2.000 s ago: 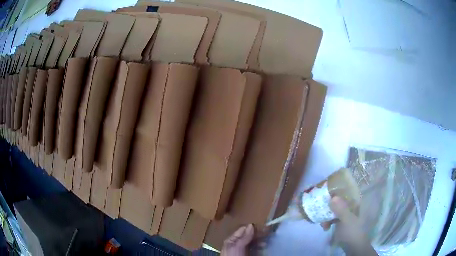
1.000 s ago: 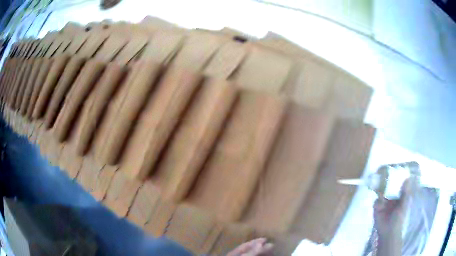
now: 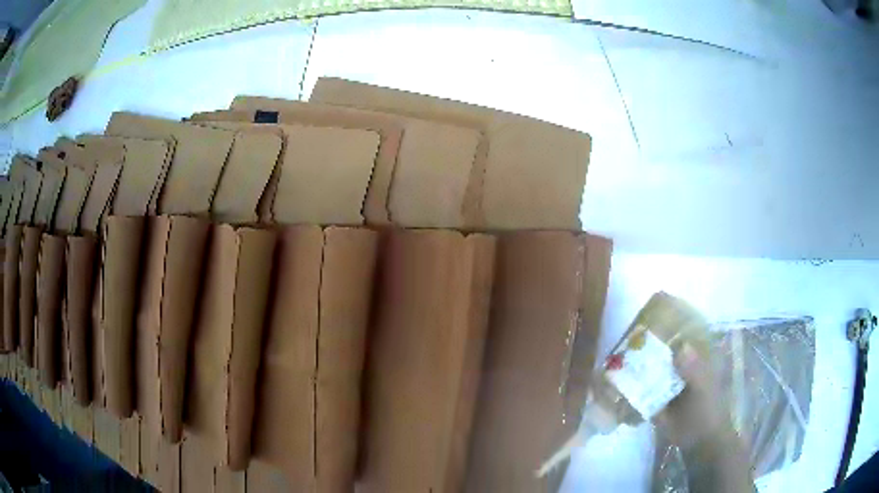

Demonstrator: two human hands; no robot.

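Brown panels (image 3: 525, 318) lie in an overlapping row, with raised folded edges (image 3: 342, 337) standing like shingles. A thin shiny glue line (image 3: 571, 337) runs down near the right edge of the rightmost panel. My right hand (image 3: 708, 414), blurred, is around a glue bottle (image 3: 648, 374) with a white label, just right of that panel. The bottle is tilted, its pale nozzle pointing down left at the panel's lower right edge. Whether the nozzle touches the panel is unclear. My left hand is not in view.
A clear plastic-covered square (image 3: 776, 385) lies right of the bottle, partly behind my right hand. A dark cord with a metal end (image 3: 858, 332) is at the far right. A brown lump (image 3: 63, 98) and yellow-olive sheets (image 3: 357, 12) lie behind the row.
The view has swung, shifting the row within the picture. My left hand, at the bottom edge before, has left the picture. My right hand and bottle are now lower and closer to the last panel.
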